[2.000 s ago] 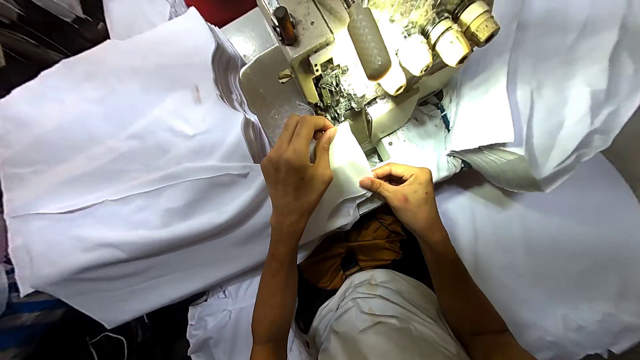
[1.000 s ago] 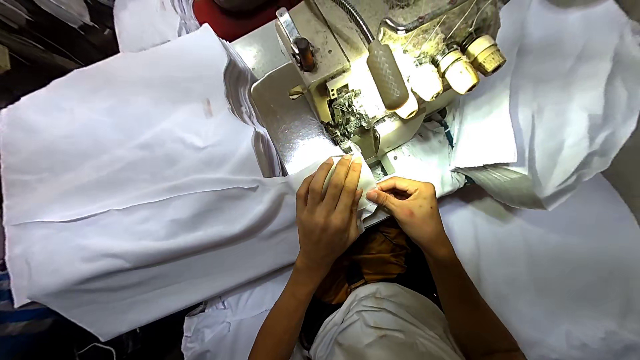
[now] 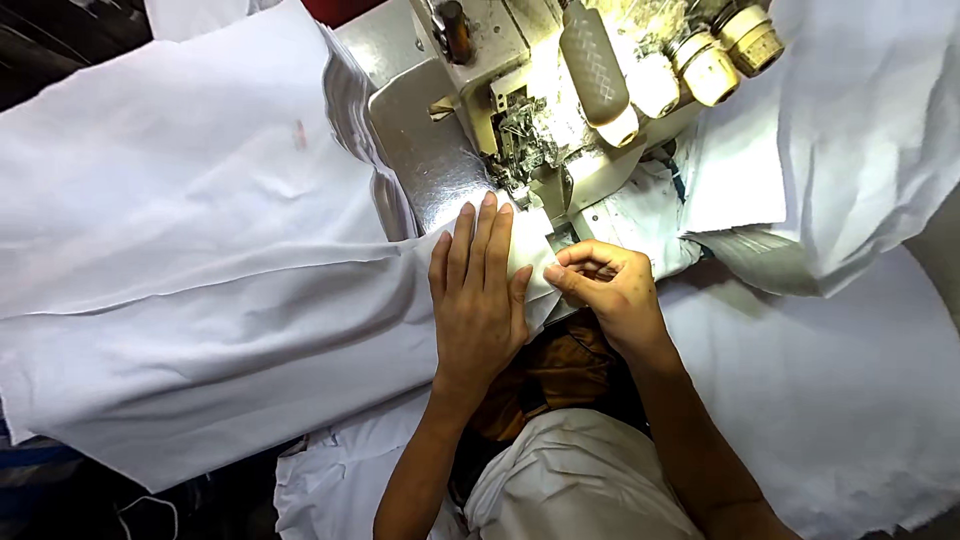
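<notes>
A white fabric panel (image 3: 322,300) reaches from the left side to the presser foot area of an overlock sewing machine (image 3: 525,135). My left hand (image 3: 480,292) lies flat on this fabric just in front of the foot, fingers stretched toward the machine and slightly spread. Close by on the right, my right hand (image 3: 600,281) pinches the fabric's edge between thumb and forefinger. The needle and the fabric's far edge are hard to make out among lint and metal parts.
A stack of white fabric (image 3: 352,112) lies left of the metal machine plate (image 3: 427,142). More white panels (image 3: 847,150) hang at the right. A lamp with a textured grip (image 3: 594,67) and cream tension knobs (image 3: 705,67) stand above my hands.
My left hand has gone from bunched fingers at the fabric's edge to lying flat on the fabric. My right hand still pinches the edge.
</notes>
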